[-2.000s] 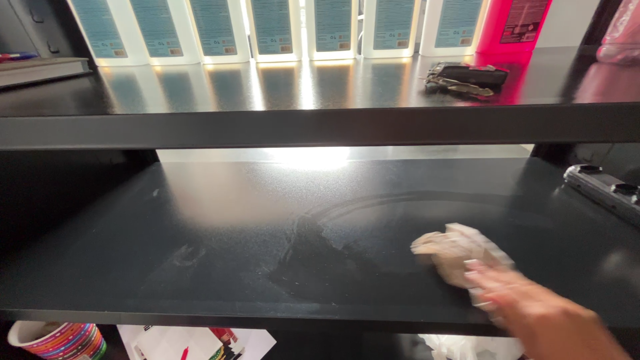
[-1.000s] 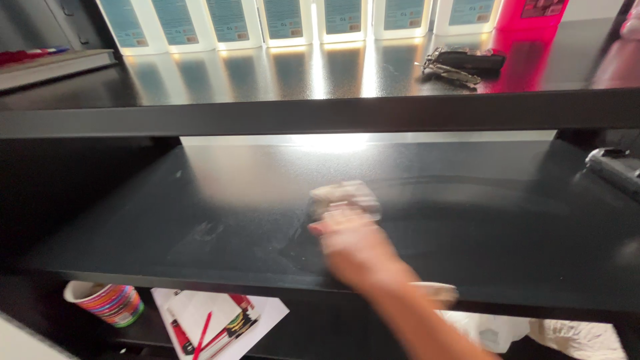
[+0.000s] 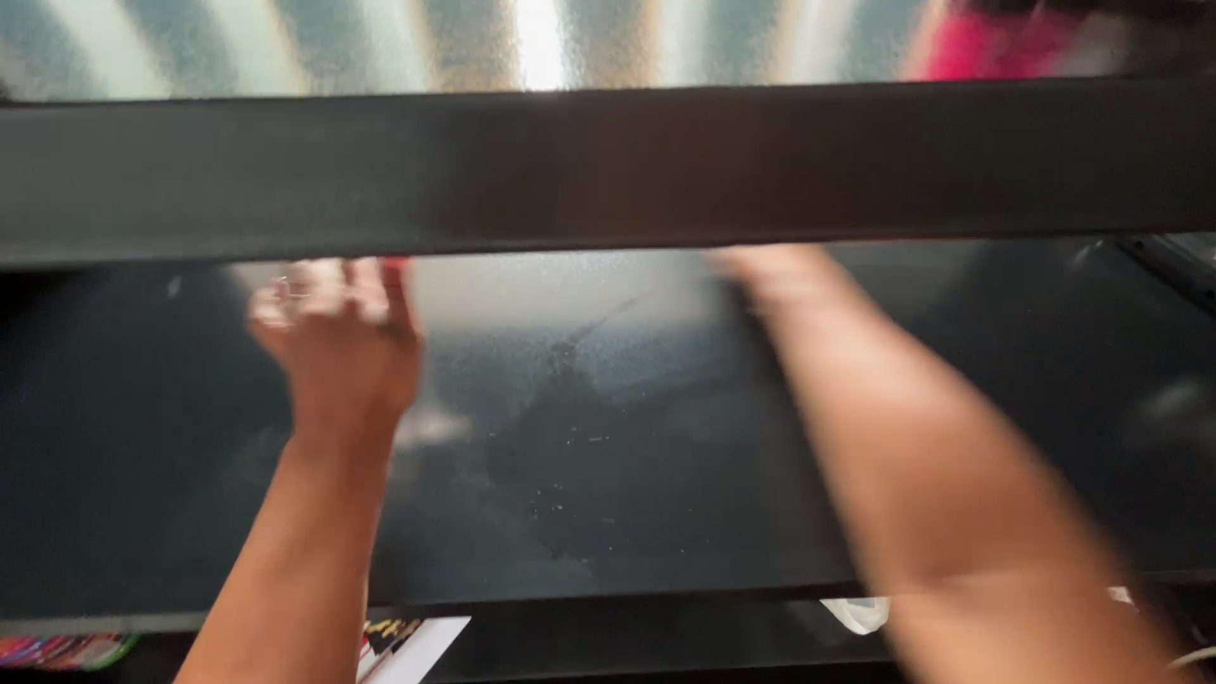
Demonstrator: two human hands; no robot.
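My left hand [image 3: 342, 332] is at the back left of the dark middle shelf [image 3: 608, 456], just under the front edge of the upper shelf. Its fingertips are blurred and partly cut off by that edge; whether it holds anything cannot be told. My right forearm reaches in from the lower right, and only the wrist end of my right hand [image 3: 779, 266] shows, the fingers hidden behind the upper shelf's edge. No cloth can be seen. Small light specks and a dull smear mark the shelf surface between my arms.
The thick front edge of the upper shelf [image 3: 608, 171] crosses the view above my hands. A dark metallic object [image 3: 1178, 266] lies at the far right of the middle shelf. Below are a colourful striped cup [image 3: 66, 651] and a white paper [image 3: 427, 651].
My left hand has come into view on the left. My right hand, which was wiping with a pale cloth mid-shelf, has moved farther back, out of sight. The view is much closer.
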